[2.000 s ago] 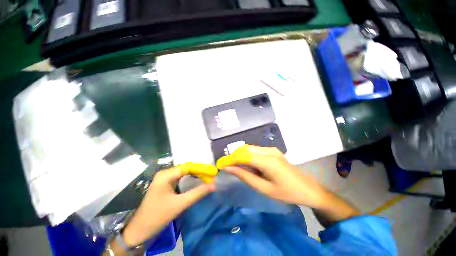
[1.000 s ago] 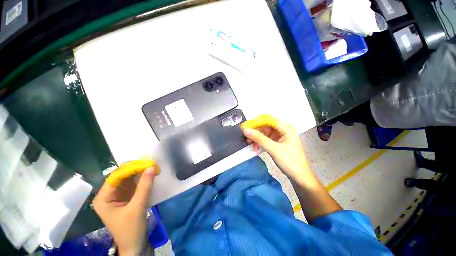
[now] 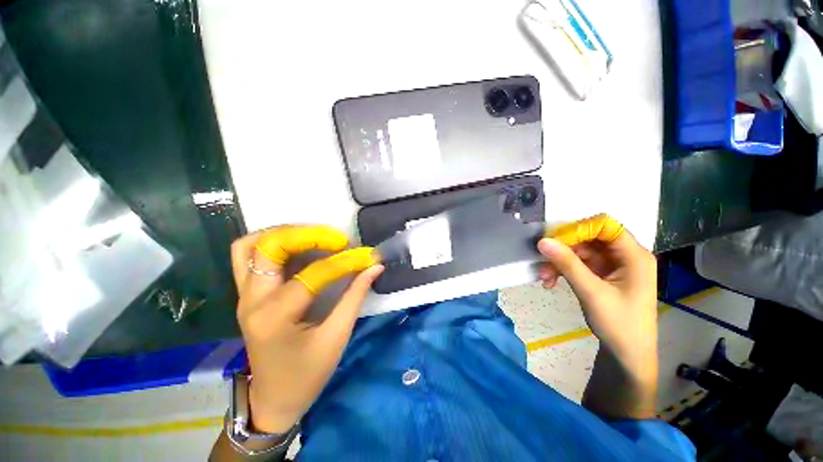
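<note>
Two dark smartphones lie back up, side by side, on the white mat (image 3: 280, 54). The farther smartphone (image 3: 460, 144) is bare to view, with a white label and camera lenses at its right end. My left hand (image 3: 302, 307) pinches the left end of a clear protective film (image 3: 478, 239) between thumb and a yellow-cotted finger. My right hand (image 3: 609, 289) pinches its right end. The film spans over the nearer smartphone (image 3: 393, 221); whether it touches the phone is not clear. A white squeegee block (image 3: 564, 45) with a blue stripe lies at the mat's upper right.
Stacked film sheets (image 3: 72, 244) lie on the green bench at left. A blue parts bin (image 3: 704, 81) stands right of the mat. A blue bin (image 3: 135, 370) is below the bench edge at left. A person's grey sleeve (image 3: 767, 262) shows at right.
Since one second ago, the view has shifted and turned. My hands have come closer together in the picture, and the film is still held at both ends over the nearer phone.
</note>
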